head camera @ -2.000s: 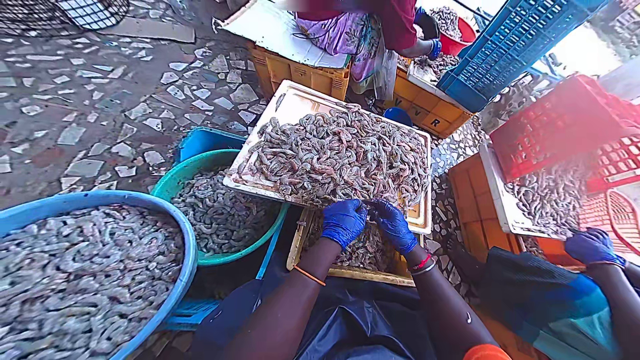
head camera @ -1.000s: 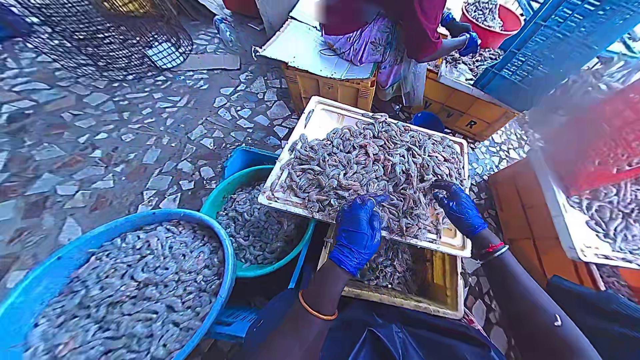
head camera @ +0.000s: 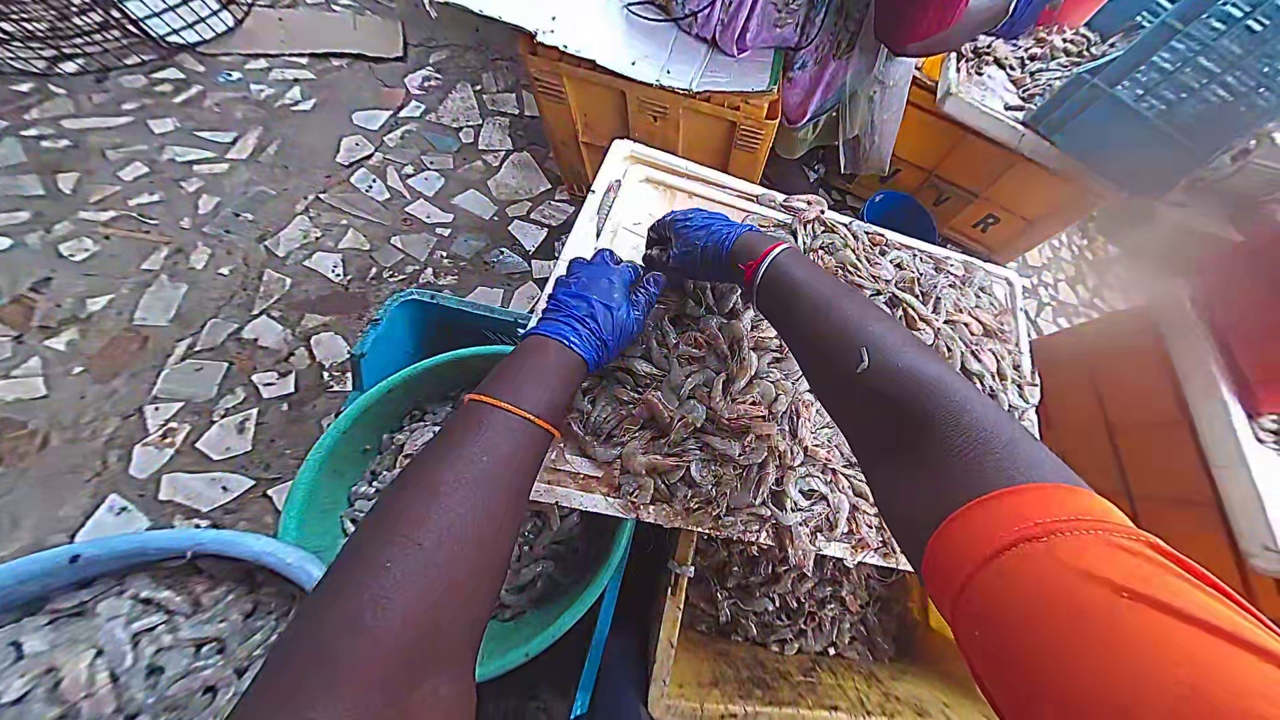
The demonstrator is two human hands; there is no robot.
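A pile of shrimp [head camera: 700, 420] covers much of a white tray [head camera: 575, 215], whose far left corner is mostly bare. My left hand [head camera: 600, 305], in a blue glove, is over the tray's left side at the pile's edge. Close beside it is my right hand [head camera: 700, 243], also gloved, with curled fingers. Whether either hand holds a shrimp is hidden. Below the tray's near edge, a yellow crate [head camera: 780, 685] holds more shrimp and shells. A green basin [head camera: 330, 480] with shrimp material stands to the left, partly behind my left forearm.
A blue tub [head camera: 180, 545] of shrimp is at lower left. Beyond the tray stand an orange crate [head camera: 640, 120], a blue bucket [head camera: 900, 215] and a blue crate [head camera: 1150, 110]. A wire basket [head camera: 80, 35] lies on the mosaic floor. A co-worker's arm [head camera: 930, 20] shows at the top.
Both hands have moved from the tray's near side to its far left part, and they are now close together. The tray's far left corner, covered less before, shows more bare surface.
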